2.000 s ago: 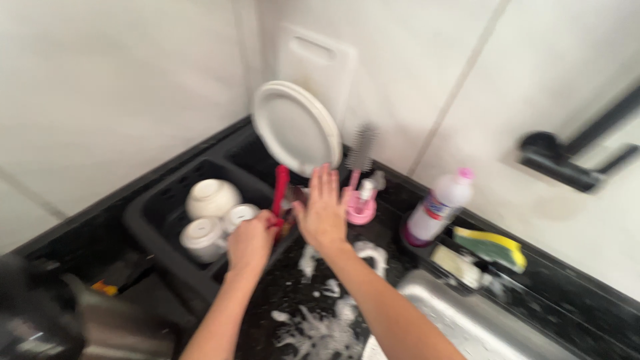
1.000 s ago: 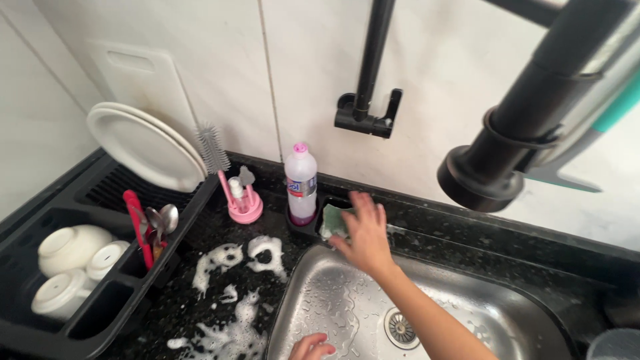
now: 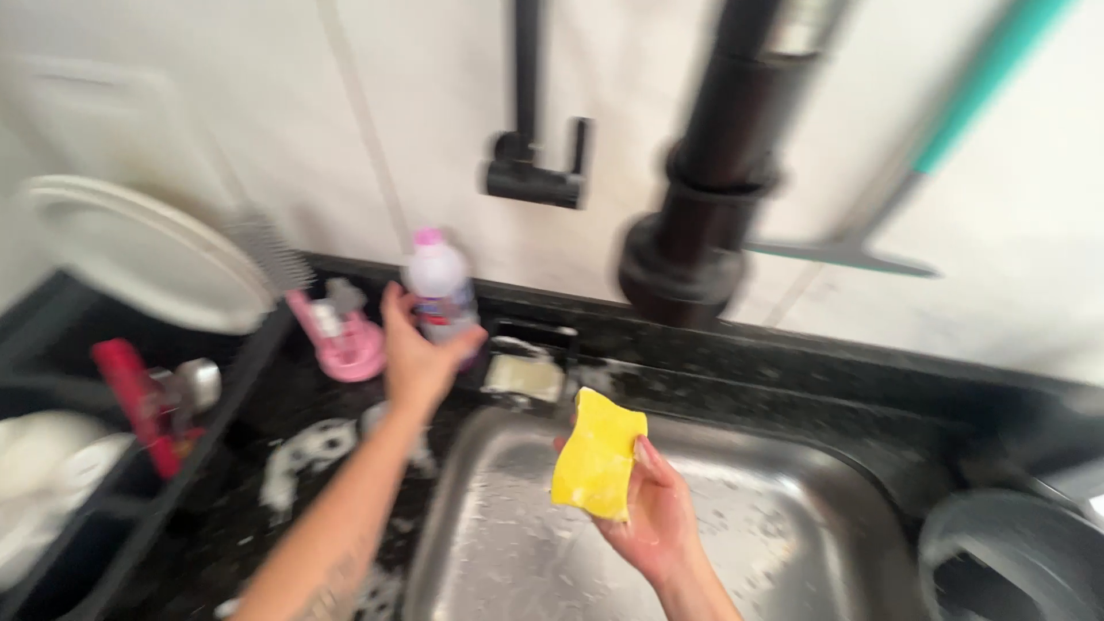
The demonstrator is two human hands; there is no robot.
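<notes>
Over the steel sink (image 3: pixel 742 552), my right hand (image 3: pixel 651 509) holds a yellow sponge (image 3: pixel 599 457) between thumb and fingers. My left hand (image 3: pixel 427 349) is at a clear plastic bottle (image 3: pixel 442 289) with a pink cap, its thumb and fingers spread around the lower part; blur hides how firmly it grips. Just right of the bottle, a pale bar of soap (image 3: pixel 524 378) lies in a black holder behind the sink. A pink brush holder (image 3: pixel 352 349) with a grey-bristled brush (image 3: pixel 272 250) stands to the left of my left hand.
A black dish rack (image 3: pixel 164 517) at left holds white plates (image 3: pixel 147 250), cups (image 3: pixel 52 474), a red-handled utensil (image 3: pixel 138 405) and spoons. Foam (image 3: pixel 302 457) lies on the dark counter. A black faucet (image 3: pixel 690 250) hangs over the sink's back edge; a squeegee (image 3: pixel 854 250) is behind. A grey bowl (image 3: pixel 1009 552) sits at right.
My right hand has moved from the holder to over the sink, now with the yellow sponge. My left hand has come up to the bottle. The view has swung right since two seconds ago.
</notes>
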